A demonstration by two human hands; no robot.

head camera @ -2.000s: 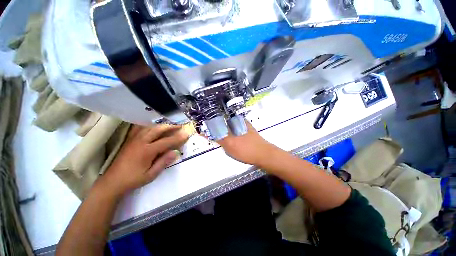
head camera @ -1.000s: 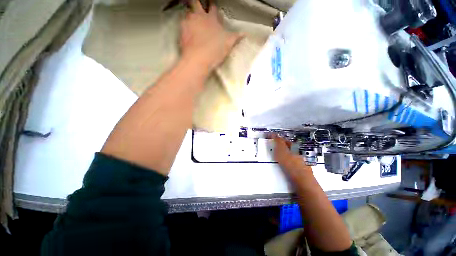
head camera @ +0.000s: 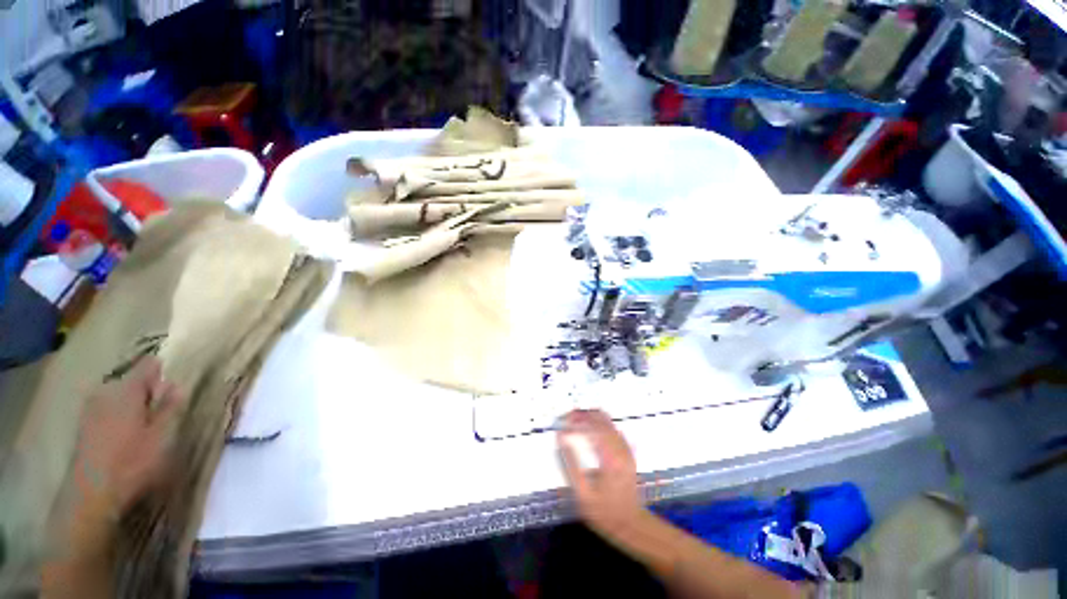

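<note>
A thick fanned bundle of khaki panels [head camera: 234, 304] lies on the left end of the white table [head camera: 304, 468]. My left hand [head camera: 126, 433] is blurred and lies on top of the bundle, near a dark motif; whether it grips a layer cannot be told. My right hand [head camera: 603, 468] is at the front of the table, below the needle area [head camera: 608, 345] of the sewing machine [head camera: 749, 257], fingers curled; whether it holds something small cannot be told. A flat khaki panel [head camera: 433, 322] lies left of the machine, apart from both hands.
Folded khaki pieces [head camera: 468, 193] with dark motifs hang over the edge of a white tub [head camera: 690, 152] behind the table. A small dark tool [head camera: 777, 406] and a control panel [head camera: 873, 384] are at the right. A blue bag [head camera: 761, 521] and khaki pieces [head camera: 919, 538] lie lower right.
The view has lifted and widened. My left hand has moved from the panel beside the machine to the bundle at the left. My right hand has moved from the needle area to the front of the table.
</note>
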